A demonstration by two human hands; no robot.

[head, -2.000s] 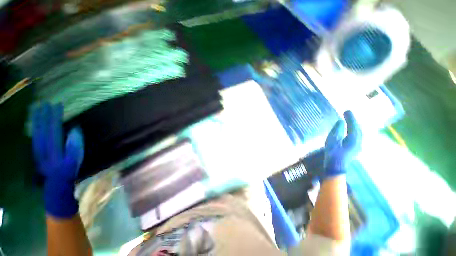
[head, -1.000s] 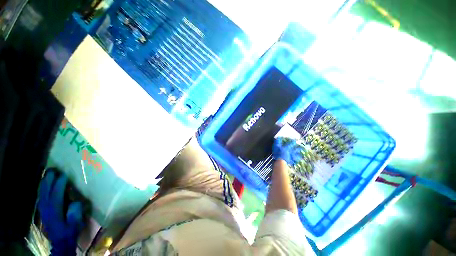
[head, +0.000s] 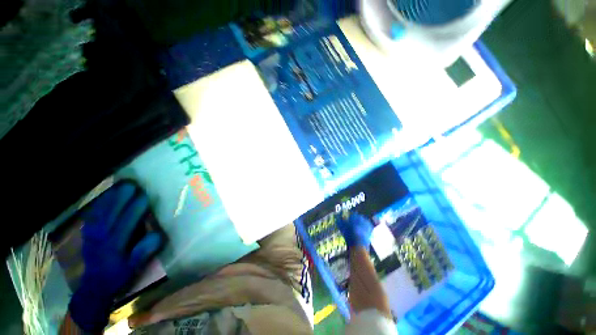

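My left hand (head: 114,248), in a dark blue glove, is at the lower left over the dark grey work block (head: 140,278), thumb apart from the fingers and nothing seen in it. My right hand (head: 355,230), gloved in blue, reaches down into the blue crate (head: 467,288). Its fingers are at circuit board panels with yellow blocks (head: 330,245); blur hides whether they grip one. More such panels (head: 425,258) lie at the crate's right side. Dark packaging with white lettering (head: 366,193) lies in the crate's upper part.
A white sheet (head: 242,144) and blue printed packaging (head: 327,111) lie on the bench. A white fan (head: 431,26) stands at top right. Black sheets (head: 98,144) cover the left; thin pale strips (head: 33,281) lie at lower left.
The view has swung back toward the bench since one second ago. My right hand has moved from the crate's middle to its left side. My left hand has come onto the block.
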